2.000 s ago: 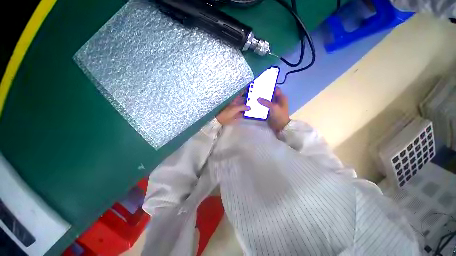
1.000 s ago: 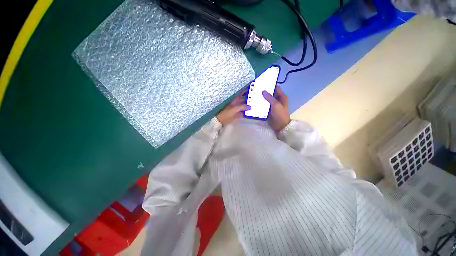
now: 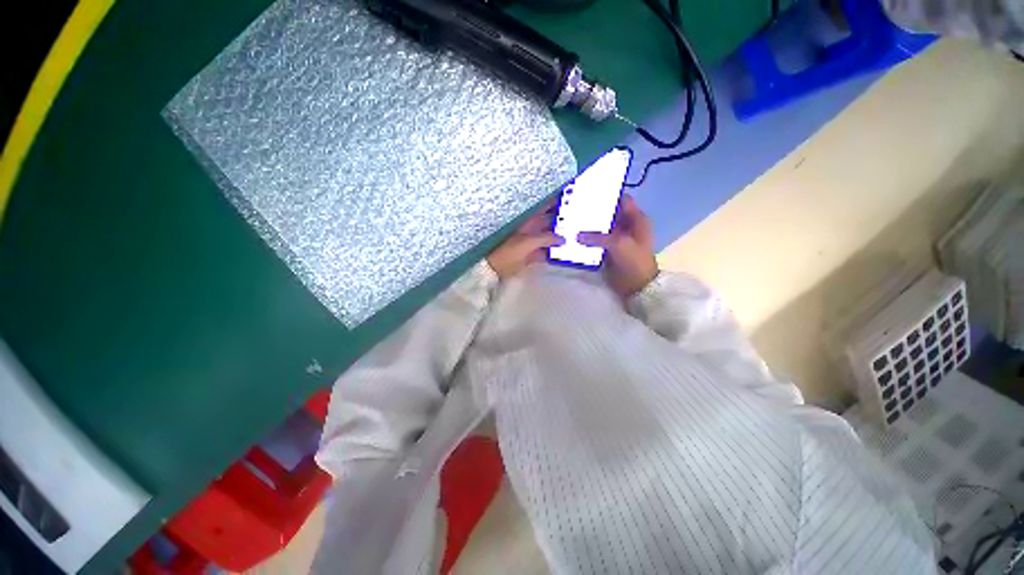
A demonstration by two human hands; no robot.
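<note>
A smartphone (image 3: 588,208) with a lit white screen is held upright below the bench edge, close to the wearer's body. My left hand (image 3: 523,247) grips its left side, with the thumb on the lower screen. My right hand (image 3: 631,249) grips its right side, with the thumb over the lower screen. A silvery bubble wrap mat (image 3: 371,157) lies on the green bench (image 3: 135,281) with nothing on it but the screwdriver's edge. The black electric screwdriver (image 3: 505,51) lies across the mat's far edge, its silver chuck and thin bit pointing right.
A black cord (image 3: 707,101) loops off the bench by the bit. A white foam board (image 3: 67,472) with a dark unit is at the lower left. A blue stool (image 3: 825,56) is at the upper right, red stools (image 3: 247,511) below the bench, and white trays (image 3: 921,348) on the floor at right.
My right thumb was higher on the screen a second ago and is now lower, near my left thumb. Both hands still hold the smartphone. The view has shifted slightly.
</note>
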